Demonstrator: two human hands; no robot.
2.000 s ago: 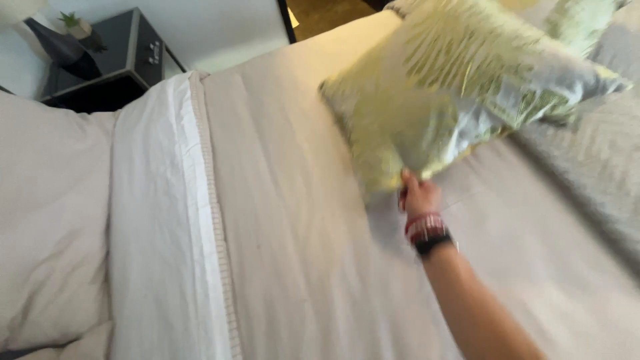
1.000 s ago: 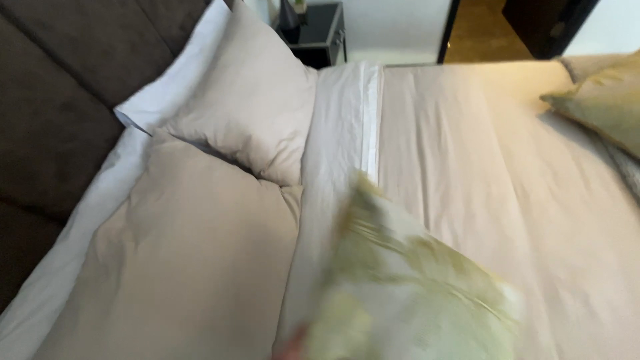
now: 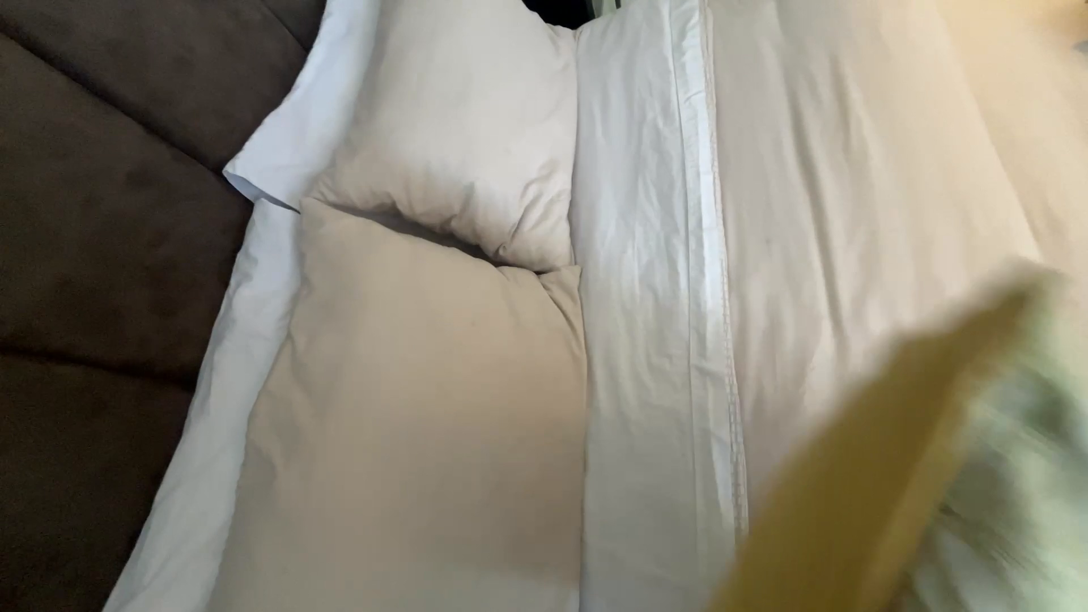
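A green and yellow patterned throw pillow (image 3: 960, 459), blurred, stands out at the lower right, above the bed. Neither my left hand nor my right hand shows in this view, so what holds the pillow is hidden. Two beige pillows lie at the head of the bed: the nearer one (image 3: 433, 425) at the lower centre, the farther one (image 3: 476, 110) above it. Their edges meet near the middle, with a dark gap between them. White pillows (image 3: 327, 110) show behind them.
A dark brown padded headboard (image 3: 110, 204) runs along the left. Right of the beige pillows is the white folded-over band of the bed cover (image 3: 637, 212), and beyond it the wrinkled beige cover (image 3: 850, 170). Something dark shows at the top edge.
The patterned pillow has moved to the right and now shows its yellow edge. The hand that touched a patterned pillow in the earliest frame is out of view. The view has moved nearer the headboard end.
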